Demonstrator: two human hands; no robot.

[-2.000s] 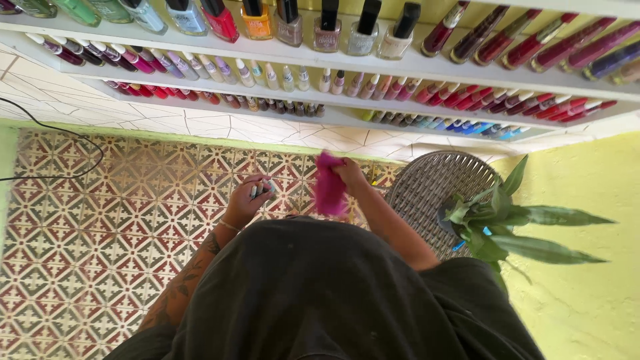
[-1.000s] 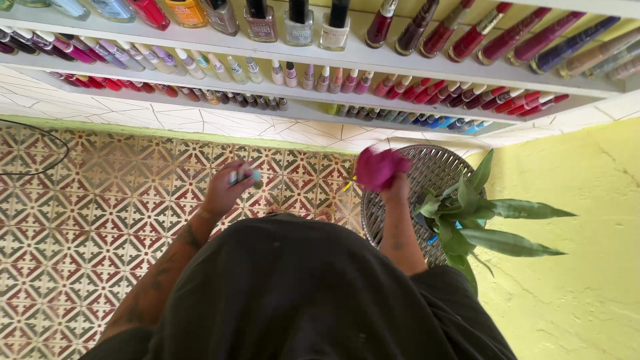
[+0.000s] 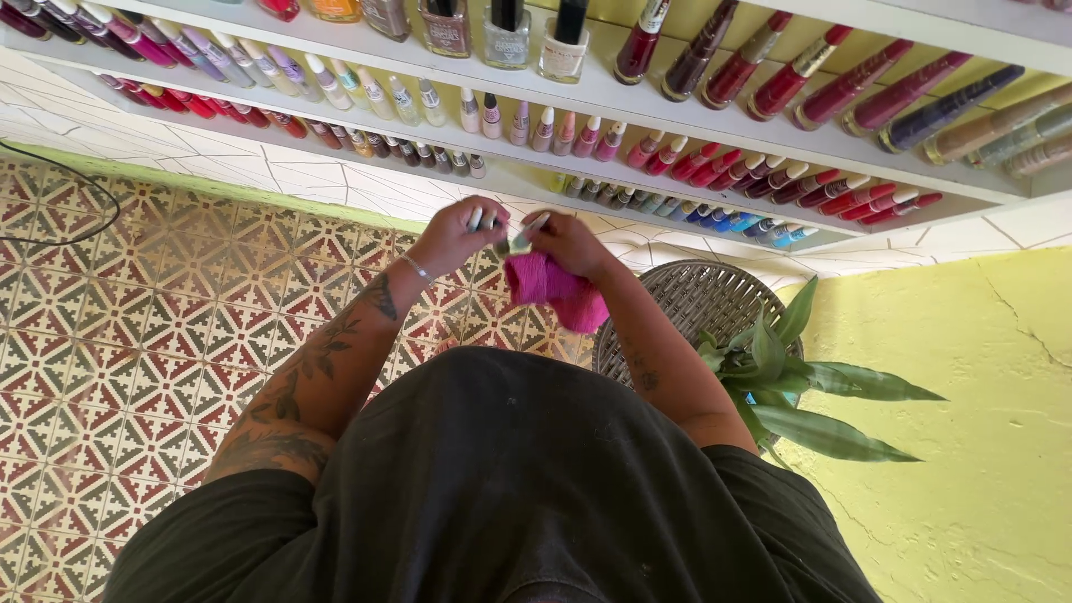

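My left hand (image 3: 459, 237) is closed around a few small nail polish bottles (image 3: 477, 220) with pale caps, their ends poking out between the fingers. Close beside it, my right hand (image 3: 569, 241) grips another small bottle (image 3: 533, 229), pale green or grey, and also a magenta cloth (image 3: 553, 289) that hangs below the fingers. The two hands nearly meet in front of my chest, below the lowest shelf. The bottles are partly covered by the fingers and slightly blurred, so their exact number cannot be told.
White wall shelves (image 3: 402, 126) hold rows of nail polish bottles in many colours. To the right stand a round woven wicker table (image 3: 670, 293) and a leafy plant (image 3: 787, 377), beside a cracked yellow wall (image 3: 963, 335). A black cable (image 3: 109, 201) curves over the patterned tile floor (image 3: 167, 335) at left.
The right hand has come back from over the wicker table with the magenta cloth and now also shows a small bottle between its fingers. Both hands are closer together.
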